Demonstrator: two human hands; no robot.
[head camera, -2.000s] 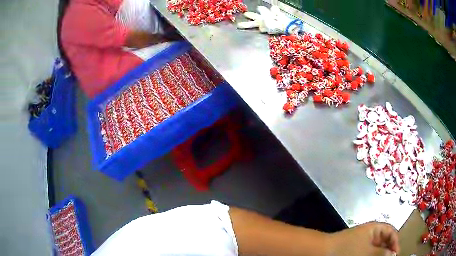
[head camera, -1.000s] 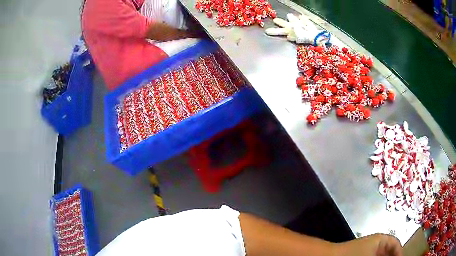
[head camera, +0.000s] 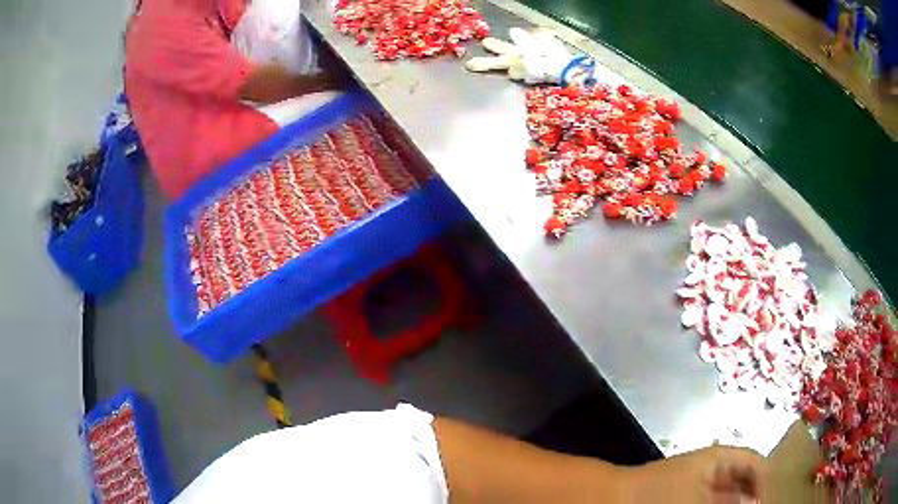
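Note:
My left hand (head camera: 724, 474) is at the bottom right, at the corner of the cardboard mat (head camera: 794, 459). Its fingers are curled and blurred; I cannot tell whether they hold anything. My right hand is out of the picture. A loose heap of white base discs with red marks (head camera: 750, 300) lies on the metal table just beyond my left hand. A heap of red-and-white figure bodies (head camera: 857, 389) lies at the right edge, cut off by the picture. Another heap of red-and-white figure parts (head camera: 615, 148) lies farther left along the table.
A white glove (head camera: 532, 56) and another red heap (head camera: 409, 25) lie farther along the metal table (head camera: 591, 285). A green conveyor (head camera: 729, 89) runs behind. A blue crate of figures (head camera: 295, 221) stands beside a person in pink (head camera: 187, 89), above a red stool (head camera: 404, 305). More blue crates stand left.
The view has swung right and back, so things shifted right and then left again in the picture. My left hand stays near the mat's corner, its fingers still curled.

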